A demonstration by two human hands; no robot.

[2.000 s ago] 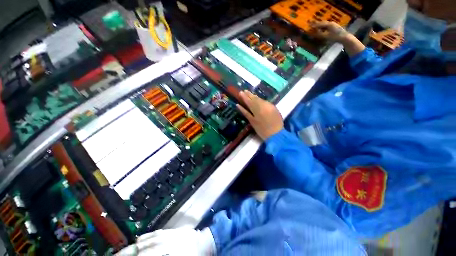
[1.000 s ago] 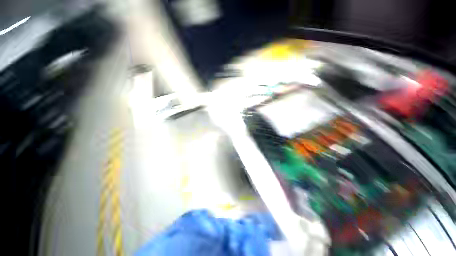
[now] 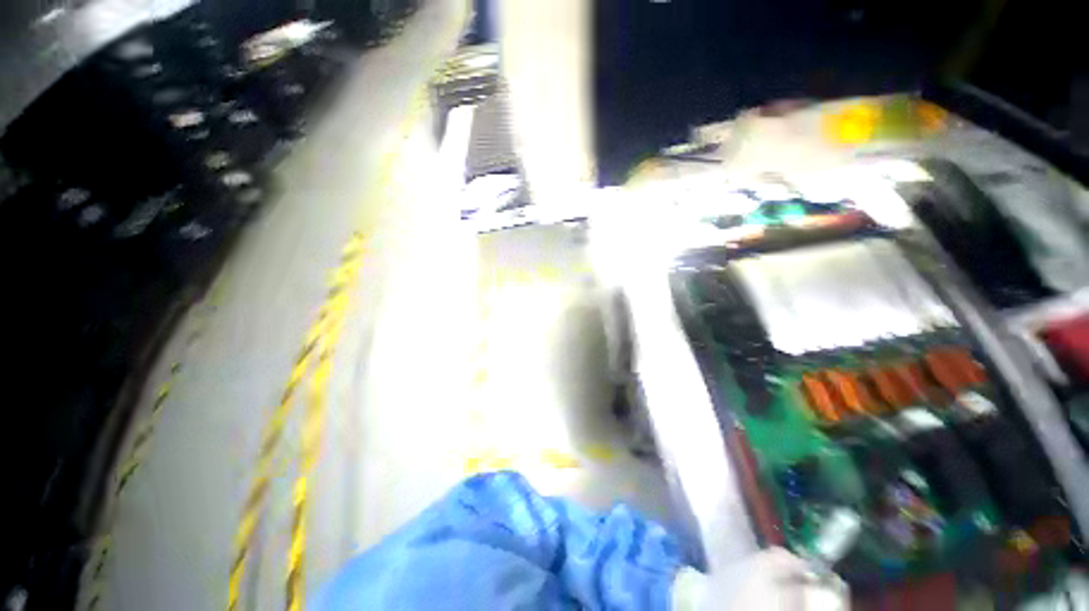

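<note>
A green circuit board (image 3: 842, 460) with orange-copper wound coils (image 3: 896, 384) and flat white blocks (image 3: 842, 292) lies in its carrier at the right. My left hand (image 3: 764, 585), in a white glove, is at the bottom edge, over the near rail and the carrier's edge. It is blurred and partly cut off, and its grip cannot be made out. A small whitish piece (image 3: 838, 535) shows just above its fingers; whether they touch is unclear. My right hand is out of the picture.
The silver conveyor rail (image 3: 687, 418) runs along the board's left side. Yellow-black tape (image 3: 313, 388) marks the pale floor. A white post (image 3: 547, 107) stands beyond the line. A red item (image 3: 1069, 344) is at the right edge.
The view has swung left along the line since two seconds ago, and the neighbour has left the picture. Since one second ago, the board and my left hand appear farther right and lower.
</note>
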